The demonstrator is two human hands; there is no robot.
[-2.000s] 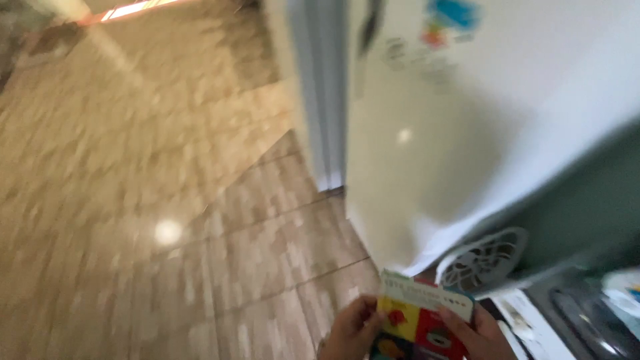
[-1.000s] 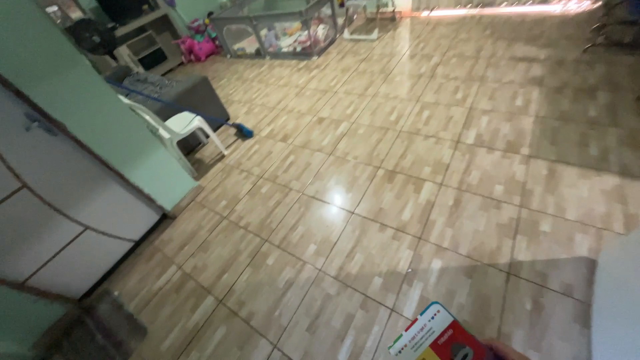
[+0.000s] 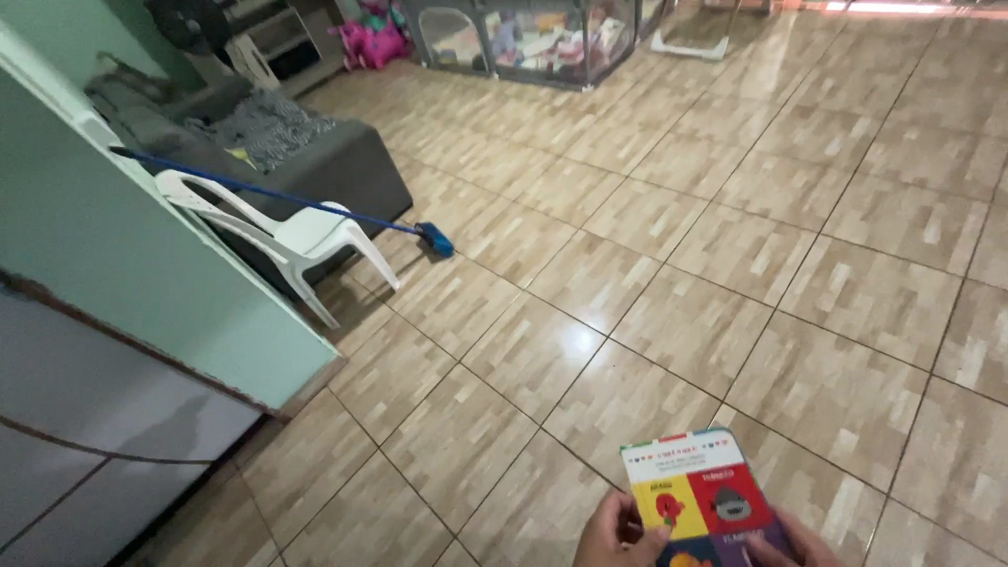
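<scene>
A small children's picture book or card [image 3: 701,492], printed with coloured squares and animal drawings, is held upright at the bottom right. My left hand [image 3: 618,535] grips its lower left side, the thumb lying on the front over the yellow square. At the lower right edge, my right hand [image 3: 799,543] holds it with a finger across the purple square. The lower part of the book runs out of the frame.
Tiled floor [image 3: 575,417] spreads ahead. At left are a green wall [image 3: 157,228], a white plastic chair [image 3: 307,232], a blue-handled broom [image 3: 346,211] and a grey sofa [image 3: 346,157]. Farther off stand a playpen [image 3: 535,47] and a pink toy [image 3: 374,43].
The view has swung away from the white appliance seen two seconds ago to the room. The book has come farther into view since one second ago, and both hands now show on it.
</scene>
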